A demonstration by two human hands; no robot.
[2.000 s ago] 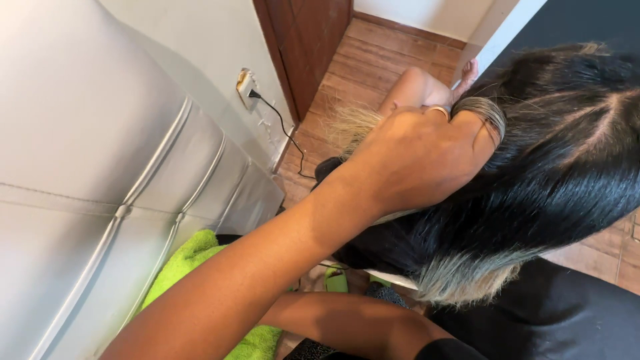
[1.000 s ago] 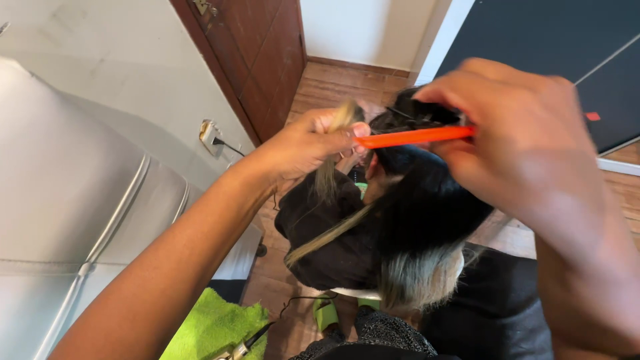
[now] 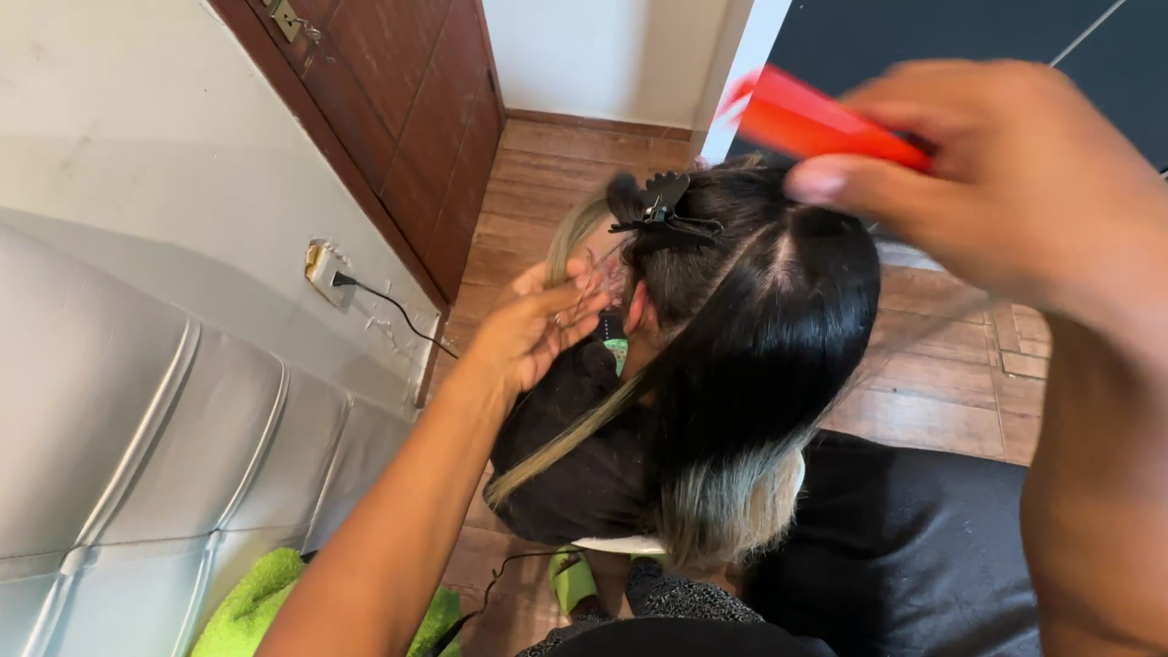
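A seated person's long dark hair [image 3: 766, 347] with pale ends hangs down their back, parted along the crown. A black claw clip [image 3: 662, 214] grips a section near the front of the head. My right hand [image 3: 995, 173] is shut on a red comb [image 3: 812, 119], raised over the crown and partly blurred. Beside the person's face and ear, my left hand [image 3: 547, 319] has its fingers spread. Thin strands lie around those fingers, but whether they are held is not clear. A separate thin blond lock [image 3: 566, 443] lies across the person's dark top.
A grey padded headboard [image 3: 137, 392] and a green towel [image 3: 246, 602] are at the left. A plug with a black cord [image 3: 392, 306] sits in the wall outlet [image 3: 321, 271]. A brown door [image 3: 401, 100] stands behind, and a black padded surface [image 3: 912, 538] is at the lower right.
My right hand has lifted the comb away from my left hand to above the crown. My left fingers, pinching a blond lock one second ago, have spread apart. The claw clip shows more plainly.
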